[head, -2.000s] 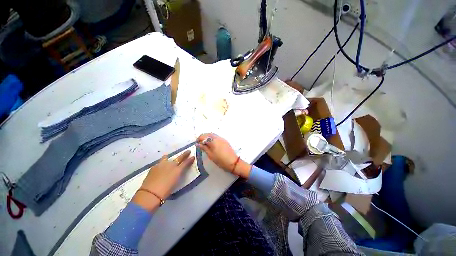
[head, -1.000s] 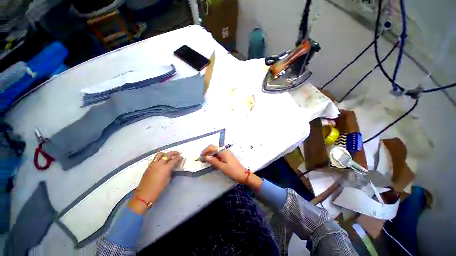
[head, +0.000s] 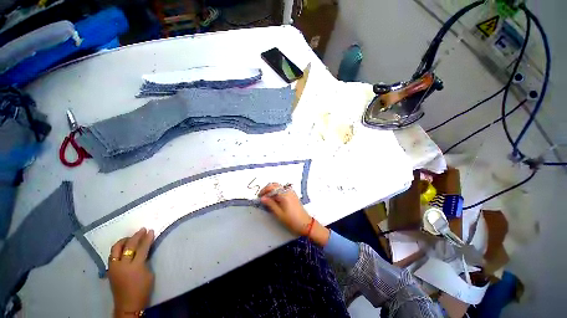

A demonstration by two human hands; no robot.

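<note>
A white curved paper pattern (head: 186, 202) with handwritten marks lies flat on a slightly larger grey-blue cut piece (head: 200, 175), which shows as a dark border around it. My left hand (head: 132, 270) lies with its fingertips on the pattern's left end, near the lower edge; it grips nothing. My right hand (head: 286, 208) holds a thin silvery marking pen (head: 278, 191) near the pattern's lower edge, toward its right end. The pen's tip is too small to make out.
Stacked cut pieces (head: 193, 115) lie beyond the pattern, with a strip pile (head: 199, 81) behind. Red-handled scissors (head: 73, 146) and unmarked pieces (head: 40, 230) are left. A phone (head: 281, 64) lies at the back, an iron (head: 401, 105) on the right. Boxes (head: 404, 208) stand below right.
My left hand has moved left and down along the pattern to its left end. My right hand has shifted slightly to the pattern's lower edge. The view has turned, moving the table things rightward.
</note>
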